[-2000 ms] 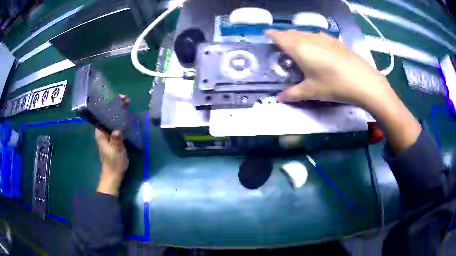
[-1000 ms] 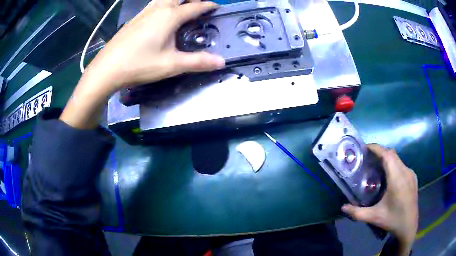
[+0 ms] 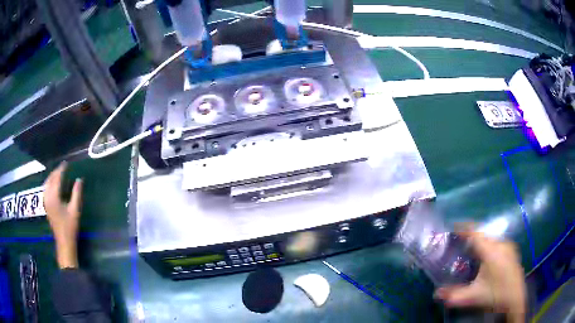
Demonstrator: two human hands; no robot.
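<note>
My right hand (image 3: 488, 274) grips a part tray (image 3: 435, 249) by its near end at the machine's front right corner; both are blurred by motion. The tray shows round seats with pinkish centres. My left hand (image 3: 63, 214) is at the left, empty, fingers apart, beside a row of white trays. The grey machine fixture (image 3: 258, 113) sits on the dispensing machine (image 3: 284, 221) with three shiny round workpieces with pinkish centres in its circles. Two glue syringes (image 3: 290, 12) in blue clamps stand above and behind it.
A black round pad (image 3: 262, 290), a white half-moon piece (image 3: 313, 289) and a thin blue tool (image 3: 353, 279) lie in front of the machine. White trays (image 3: 23, 204) lie at the left. Another tray (image 3: 499, 113) lies by a violet-glowing box (image 3: 539, 110) at the right. White hoses curve beside the fixture.
My left hand has left the fixture and moved out to the left. The fixture now shows three workpieces seated. My right hand still holds the tray at the right. The view has shifted, showing the syringes.
</note>
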